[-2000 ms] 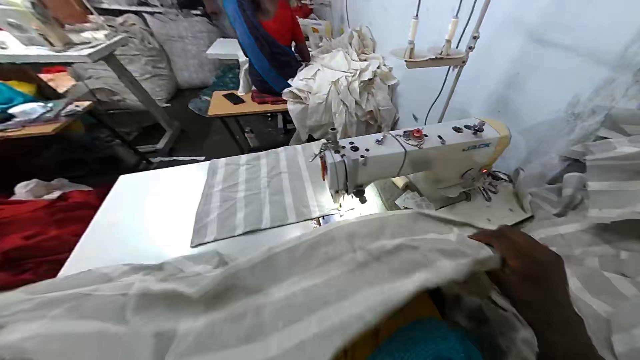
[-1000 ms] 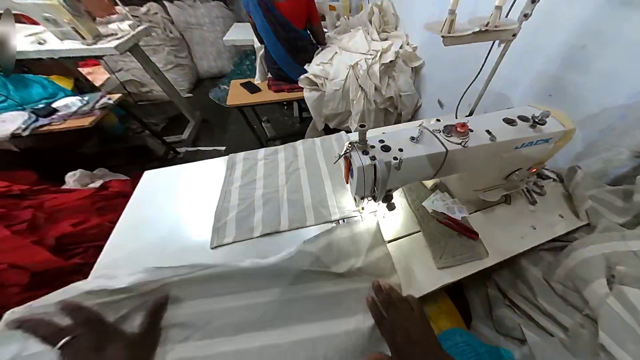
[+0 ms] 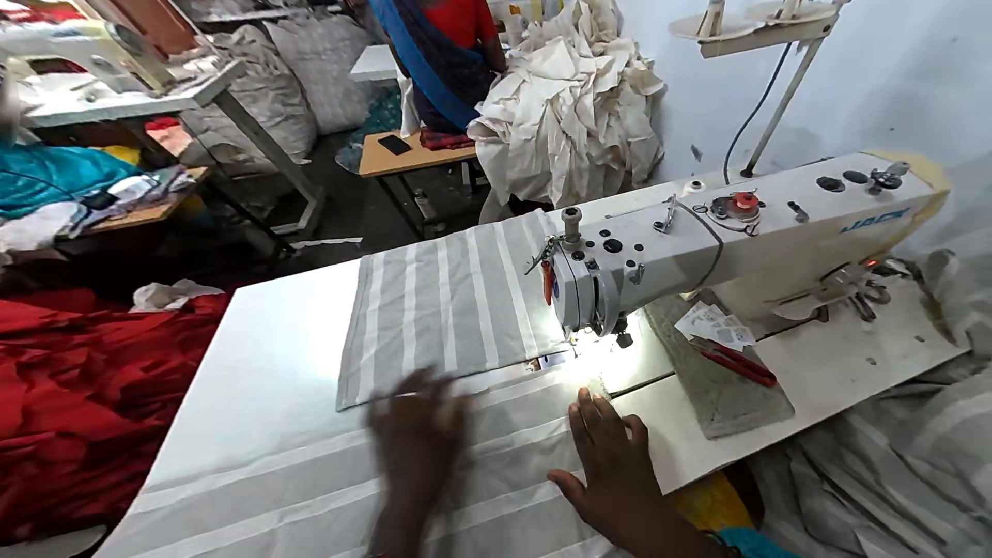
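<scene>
A grey-and-white striped cloth (image 3: 310, 496) lies across the front of the white sewing table. My right hand (image 3: 608, 457) rests flat on it, fingers spread, just before the lit needle area of a Jack industrial sewing machine (image 3: 744, 232). My left hand (image 3: 418, 426), blurred by motion, is over the same cloth near its upper edge; whether it touches is unclear. Behind it a second striped piece (image 3: 449, 302) lies flat, left of the machine head. The needle and presser foot are lost in glare.
Red-handled thread snips (image 3: 736, 363) and small printed labels (image 3: 713, 325) lie on a grey pad (image 3: 728, 395) under the machine arm. Red fabric (image 3: 93, 403) is heaped at left, more striped cloth (image 3: 914, 465) at right. Beyond stand a person (image 3: 449, 62) and a cream cloth pile (image 3: 573, 108).
Two seconds ago my right hand held the cloth raised; it now lies on the table. Since one second ago, my left hand has moved from the far left toward the machine.
</scene>
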